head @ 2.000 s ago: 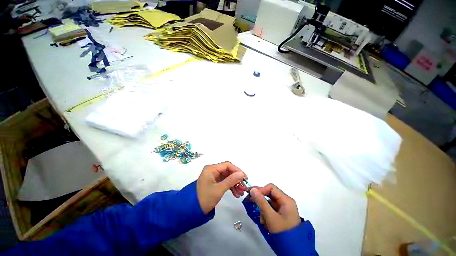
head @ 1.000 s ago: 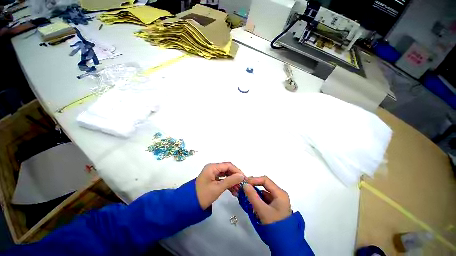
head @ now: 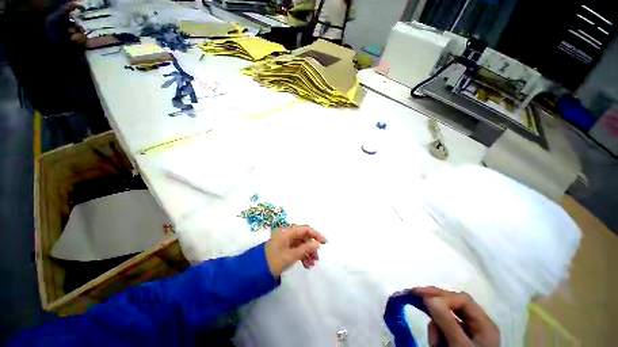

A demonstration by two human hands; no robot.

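My left hand [head: 293, 251] is over the white-covered table, fingers loosely bent and apart, with nothing visible in it. It is just right of a heap of small gold and turquoise-blue metal pieces [head: 266, 216]. My right hand [head: 466, 318] is at the lower right, its lower part cut off by the bottom edge. It holds a glossy dark blue tape strip [head: 400, 317], which curves down to the left. A loose metal piece [head: 342, 336] lies at the bottom edge, and a second small one [head: 387, 342] shows faintly left of the strip.
White sheets [head: 515, 223] are heaped at right. A folded white packet [head: 207, 173] lies left. A small white bottle with blue cap [head: 381, 125], a beige tool [head: 438, 144] and yellow-edged panels [head: 308, 78] are farther back. A wooden crate [head: 51, 284] is below left. A person's hand [head: 78, 37] shows far left.
My hands have separated; the right moved right and down with the blue strip, now curved open. A second loose piece shows near the bottom. The view has turned left.
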